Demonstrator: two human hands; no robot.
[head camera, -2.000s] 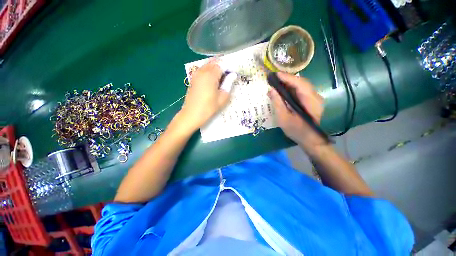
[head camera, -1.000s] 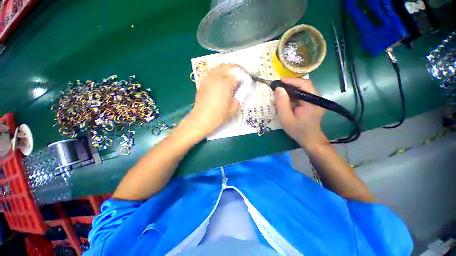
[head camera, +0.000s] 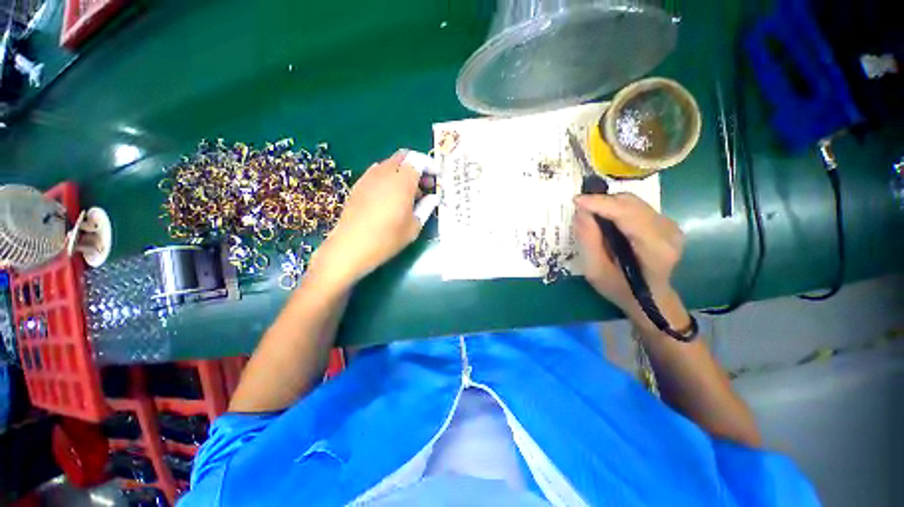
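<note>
My right hand (head camera: 629, 243) holds a black soldering iron (head camera: 622, 253), its metal tip pointing up over the white sheet (head camera: 496, 233) near the yellow cleaning pot (head camera: 649, 127). My left hand (head camera: 382, 213), with white finger cots (head camera: 421, 161), is at the sheet's left edge. Something small and dark shows between its fingertips; what it is cannot be told. Small dark and silver parts (head camera: 545, 255) lie at the sheet's lower right, and a few coppery rings (head camera: 447, 142) at its top left corner. A big heap of small rings (head camera: 253, 193) lies on the green mat to the left.
A clear plastic lid (head camera: 565, 59) is behind the sheet. Tweezers (head camera: 729, 163), black cables (head camera: 839, 228) and a blue unit (head camera: 801, 79) are to the right. A wire reel (head camera: 185, 270), bubble wrap (head camera: 124, 312), a red crate (head camera: 55, 337) and a small fan (head camera: 30, 226) are at left.
My left hand has moved left, off the middle of the sheet and away from the iron. The iron's tip now points up towards the pot. The whole view has shifted, moving the bench things rightward.
</note>
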